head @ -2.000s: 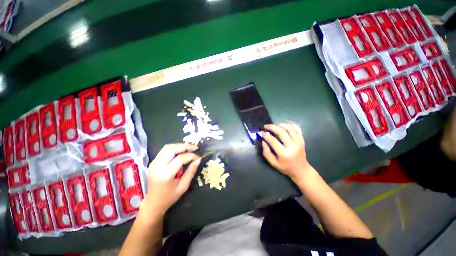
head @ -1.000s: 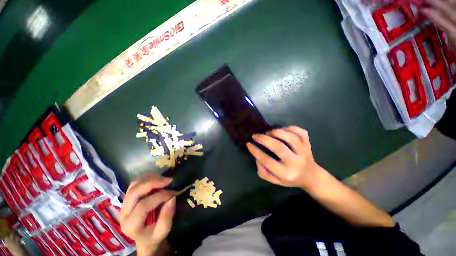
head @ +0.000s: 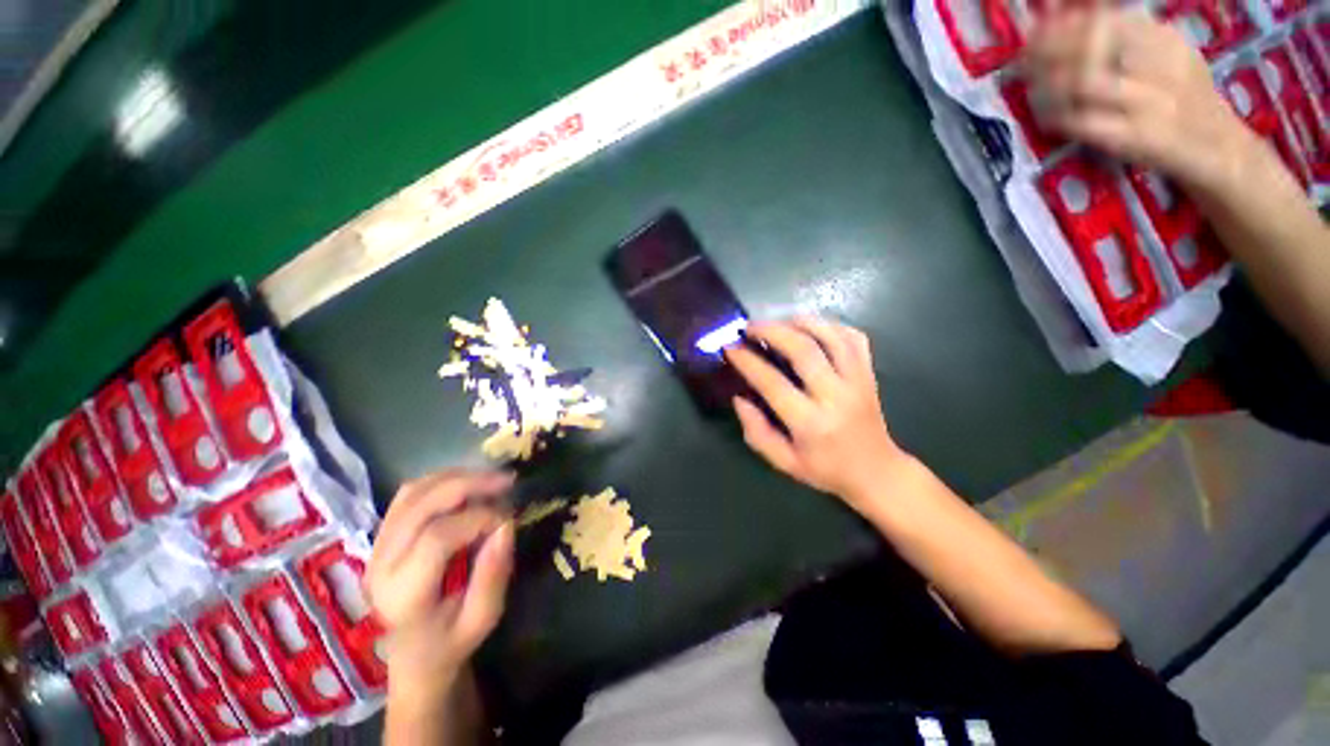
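A dark smartphone [head: 678,299] lies on the green bench with a bright reflection on its lower half. My right hand [head: 820,408] has its fingers apart and fingertips on the phone's lower right part. My left hand [head: 438,561] is slightly blurred, with its fingers closed around a mostly hidden red piece [head: 458,568]. A thin pale sliver [head: 541,512] shows just beyond its fingertips; what holds it is unclear. A scattered pile of whitish slivers [head: 518,386] lies farther off. A compact cream pile [head: 603,535] lies nearer, right of my left hand.
A tray liner with red housings [head: 285,627] is at the left. Another liner with red housings [head: 1101,241] is at the right, with another person's hand [head: 1138,95] over it. A white printed strip [head: 511,161] crosses the bench behind the piles.
The camera view has shifted and turned. My right fingertips are now on the phone's face rather than around its near end. The other person's hand reaches farther over the right tray.
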